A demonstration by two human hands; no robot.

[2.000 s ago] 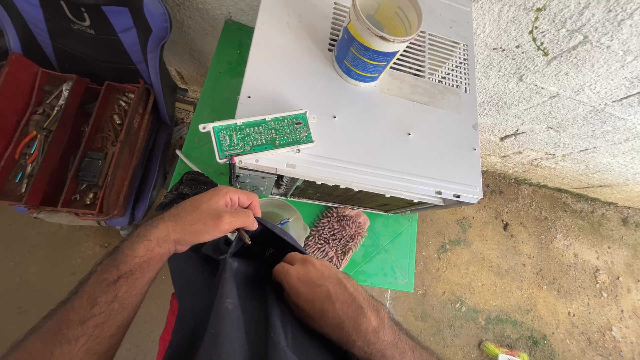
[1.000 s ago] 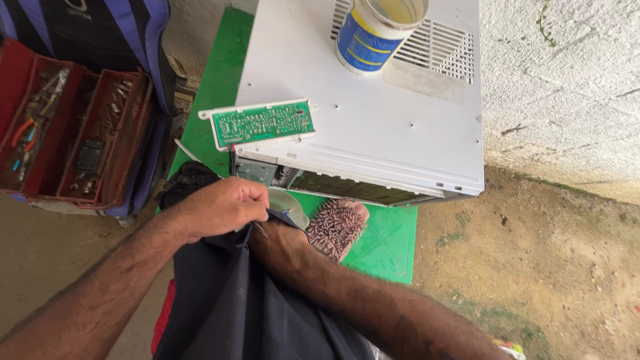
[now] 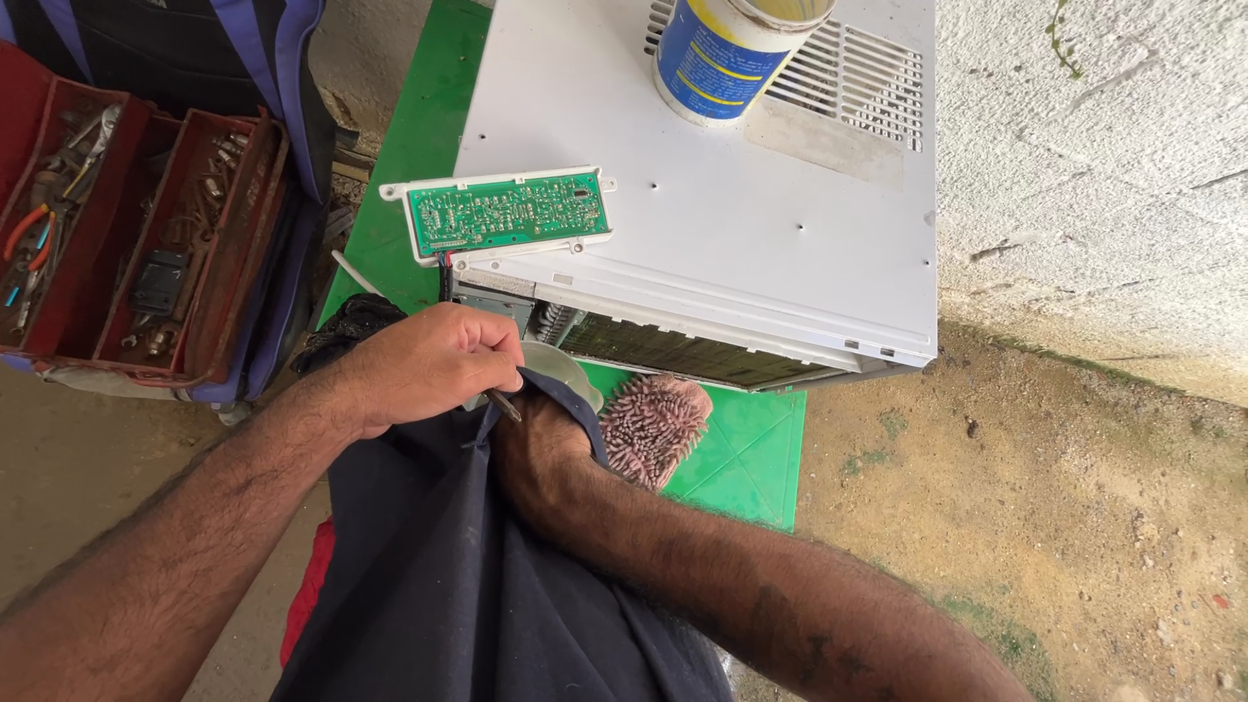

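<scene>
My left hand (image 3: 444, 366) pinches the edge of a dark blue cloth garment (image 3: 439, 585), perhaps an apron, and a thin metal tool tip (image 3: 503, 406) sticks out below its fingers. My right hand (image 3: 546, 439) is inside an opening of that cloth, with its fingers hidden. Just beyond the hands is a translucent bowl (image 3: 561, 366), partly covered. Beside it a pink chenille wash mitt (image 3: 653, 429) lies on a green board (image 3: 746, 463). A green circuit board in a white frame (image 3: 512, 213) rests on the front left corner of a white metal appliance casing (image 3: 702, 214), with wires running down.
A blue and white plastic tub (image 3: 721, 63) stands on the casing. Left is a red metal toolbox (image 3: 195, 361) with pliers (image 3: 39, 229) and wrenches, in front of a black and purple bag (image 3: 263, 49). A rough white wall (image 3: 1092, 195) rises at the right.
My right hand has gone from the outside of the cloth into its opening, and its fingers have passed out of sight. My left hand still grips the cloth edge.
</scene>
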